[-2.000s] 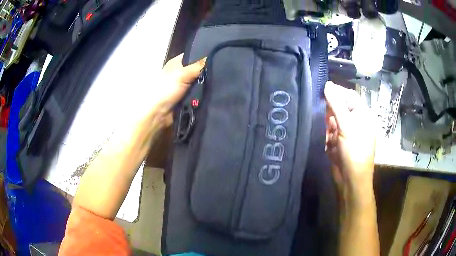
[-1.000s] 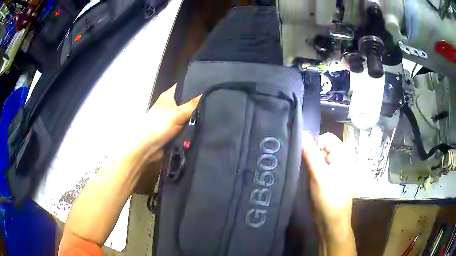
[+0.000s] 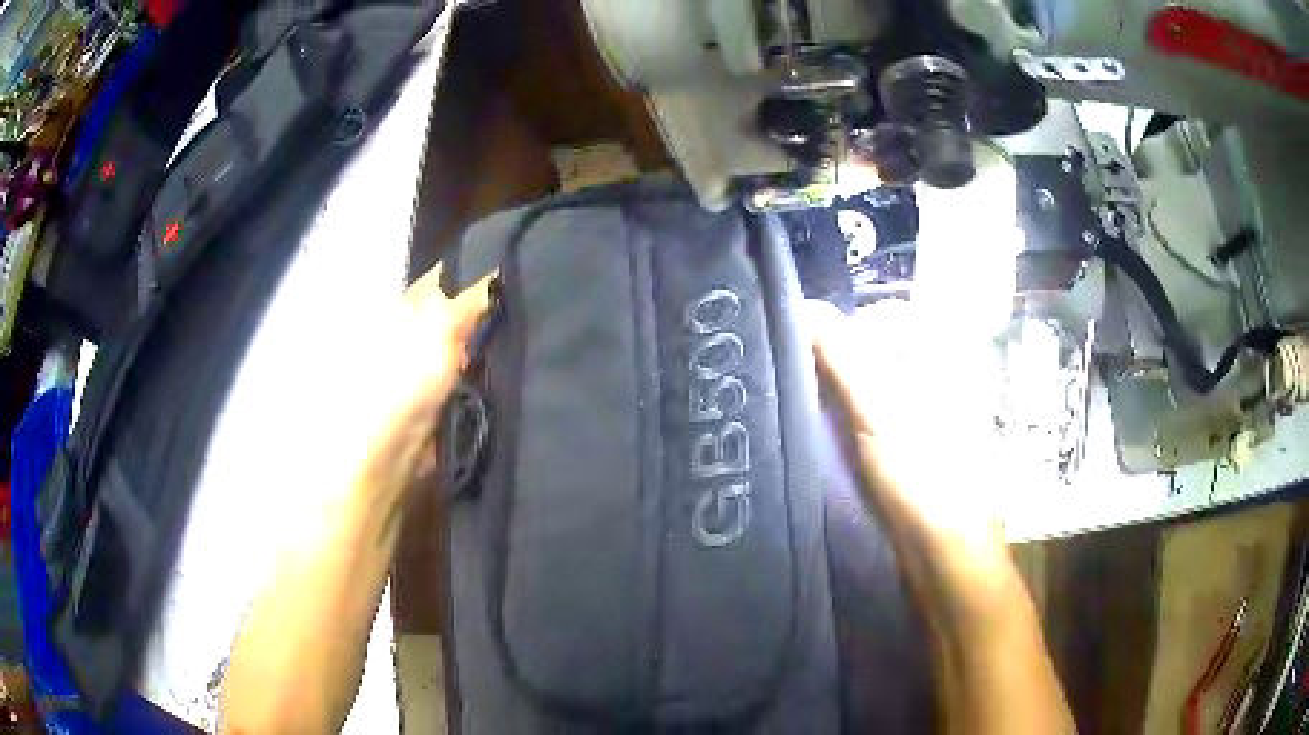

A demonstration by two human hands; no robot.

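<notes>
The black bag panel (image 3: 474, 632) lies lengthwise in front of me, its raised GB500 pocket (image 3: 582, 460) facing up. Its top end reaches the needle area (image 3: 782, 194) of the sewing machine. My left hand (image 3: 431, 373) grips the panel's left edge, just above the dark buckle (image 3: 467, 438). My right hand (image 3: 861, 388) is at the panel's right edge, beside the machine bed; glare washes out its fingers, so its hold cannot be told.
The grey machine head (image 3: 675, 86) overhangs the panel's top right. More black panels with red cross marks (image 3: 172, 230) lie on the white table (image 3: 287, 373) at left. A black cable (image 3: 1170, 338) and red-handled tools (image 3: 1220, 668) are at right.
The panel has moved up and left toward the machine, and its top end now meets the needle area. The machine head fills more of the view. Both hands stay at the panel's edges.
</notes>
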